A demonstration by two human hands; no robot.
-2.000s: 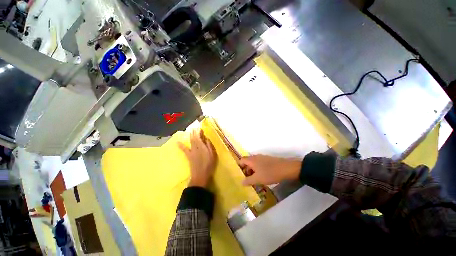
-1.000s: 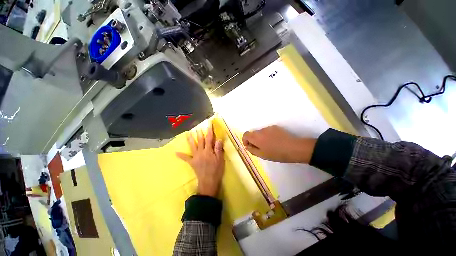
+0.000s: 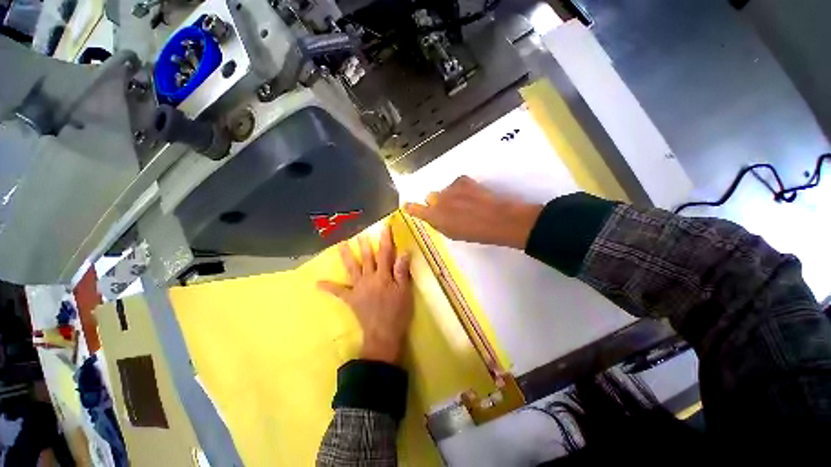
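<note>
The yellow garment panel (image 3: 264,333) lies spread in front of the machine head (image 3: 292,187). My left hand (image 3: 381,296) lies flat on it with fingers spread, left of the brass-coloured bar (image 3: 460,306). The bar runs from near the machine head down to a squarish bracket (image 3: 497,399), with a narrow yellow strip along its right side. My right hand (image 3: 465,212) is at the bar's far end, fingers bunched and fingertips at the strip by the machine head. Whether it pinches the strip cannot be told.
A white template sheet (image 3: 547,264) with a yellow side strip (image 3: 574,141) lies under my right arm. A black cord (image 3: 738,187) crosses the metal table at right. A tan panel (image 3: 150,365) with a dark brown square lies at left. A blue ring (image 3: 189,62) is above the head.
My right hand has moved from the bar's near part up along it to its far end, and the whole bar now shows. My left hand stays flat on the panel. The view has shifted closer.
</note>
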